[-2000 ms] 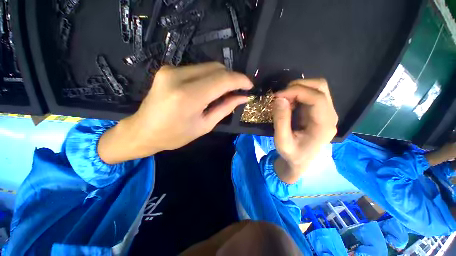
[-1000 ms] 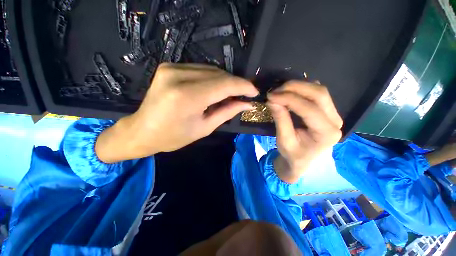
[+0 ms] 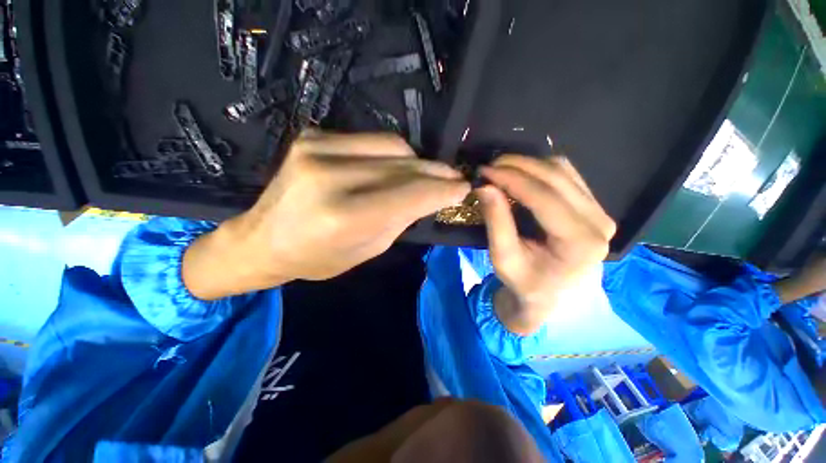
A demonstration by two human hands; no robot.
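Note:
My left hand (image 3: 349, 206) is over the near tray rim, its thumb and fingertips pinched around a black plastic part (image 3: 473, 179), which is mostly hidden between the fingers. My right hand (image 3: 545, 226) is close beside it, thumb and index fingertip nearly together at the part's right end. I cannot tell whether a pin is between them. A heap of gold-coloured pins (image 3: 460, 212) lies just below the fingertips, partly covered by the hands.
The middle tray compartment (image 3: 77, 108) holds loose black parts (image 3: 196, 137). The right compartment (image 3: 616, 81) has a few stray pins (image 3: 550, 141). A tray divider (image 3: 464, 81) runs between them. Another person's blue sleeve (image 3: 715, 325) is at the right.
My left fingers have closed together from a more open arch. My right hand has moved slightly left, after working over the gold heap, and its fingertips now meet the left hand's.

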